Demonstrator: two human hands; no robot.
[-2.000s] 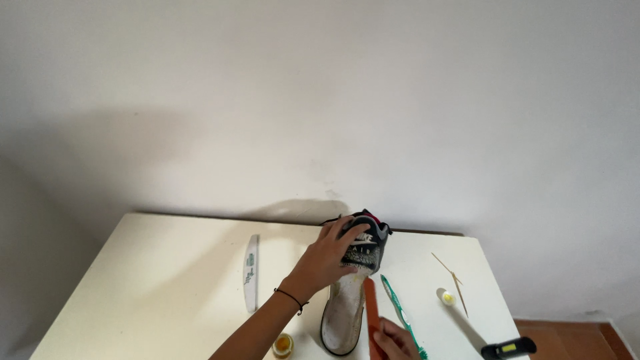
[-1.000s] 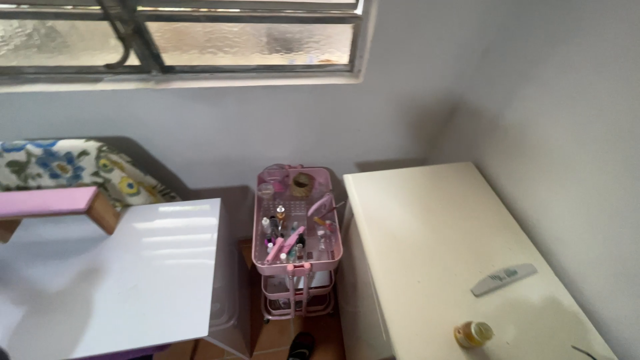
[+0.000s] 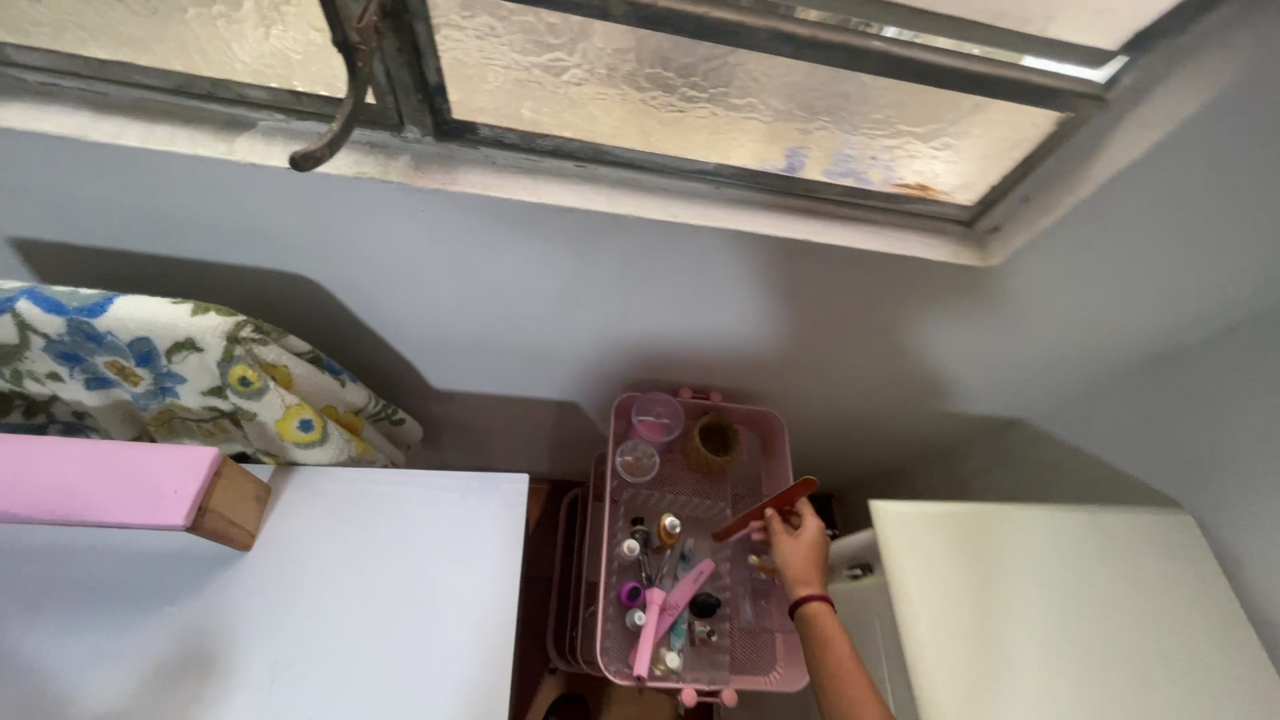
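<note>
My right hand (image 3: pixel 797 550), with a dark red band at the wrist, reaches in from the lower right over the top basket of a pink rolling cart (image 3: pixel 606 560). Between its fingers is an orange nail file (image 3: pixel 765 509), held at a slant above the basket's right side. My left hand is out of view. Inside the basket lie a pink nail file (image 3: pixel 687 590), a pink-handled tool (image 3: pixel 649 635), several small bottles, one with a purple cap (image 3: pixel 631 594), two clear round containers, one of them pink-tinted (image 3: pixel 657 417), and a brown round holder (image 3: pixel 713 440).
A white table (image 3: pixel 400 560) with a pink padded armrest (image 3: pixel 110 482) stands left of the cart. At right is a cream cabinet top (image 3: pixel 1050 600). Floral fabric (image 3: pixel 200 370) hangs behind the table. Above, a metal-framed window (image 3: pixel 720 165) has a projecting handle (image 3: pixel 345 120).
The view has swung from the cream surface to the cart. The shoe, which my left hand touched earlier, is out of view. My right hand has come over the basket with the orange file.
</note>
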